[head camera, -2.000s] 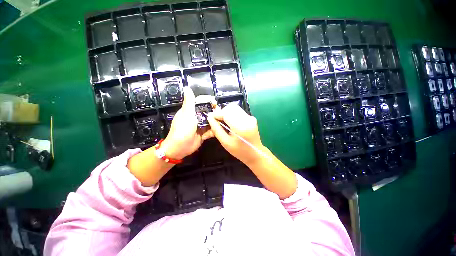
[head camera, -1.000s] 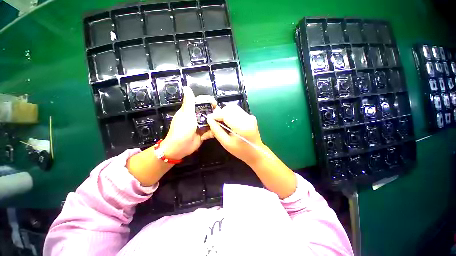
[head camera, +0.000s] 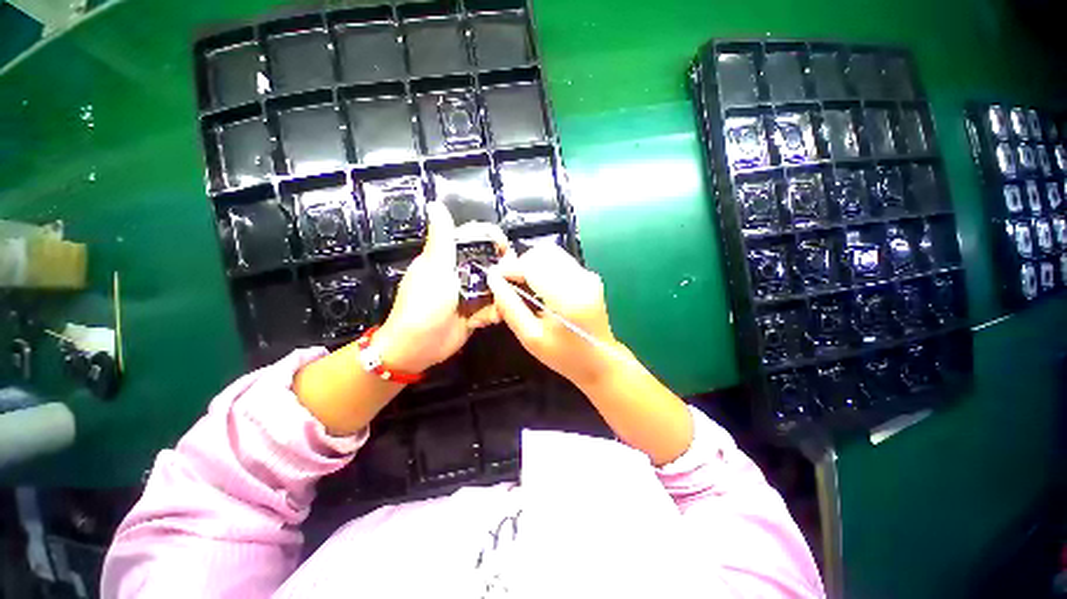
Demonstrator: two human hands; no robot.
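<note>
My left hand (head camera: 431, 307) holds a small black square module housing (head camera: 477, 267) above the left tray, thumb on its left side. My right hand (head camera: 550, 307) is closed on a thin pale stick (head camera: 564, 318), held like a pencil, its tip at the housing. The fingers hide part of the housing's edges. The large black left tray (head camera: 348, 84) lies under both hands. Several of its pockets hold black square housings, such as one housing (head camera: 458, 121) in the second row; many others are empty.
The right tray (head camera: 823, 94), black with smaller pockets, holds many shiny square parts. A far-right tray (head camera: 1020, 187) holds silvery-white squares. At left are a tan-yellow block (head camera: 56, 264), a white roll (head camera: 35, 432) and small dark parts (head camera: 103, 372). A white slip (head camera: 901, 426) is by the right tray's near edge.
The stick tip and my right fingers have shifted slightly at the housing. My left hand keeps its hold, with the housing tilted a little differently. The trays have not moved.
</note>
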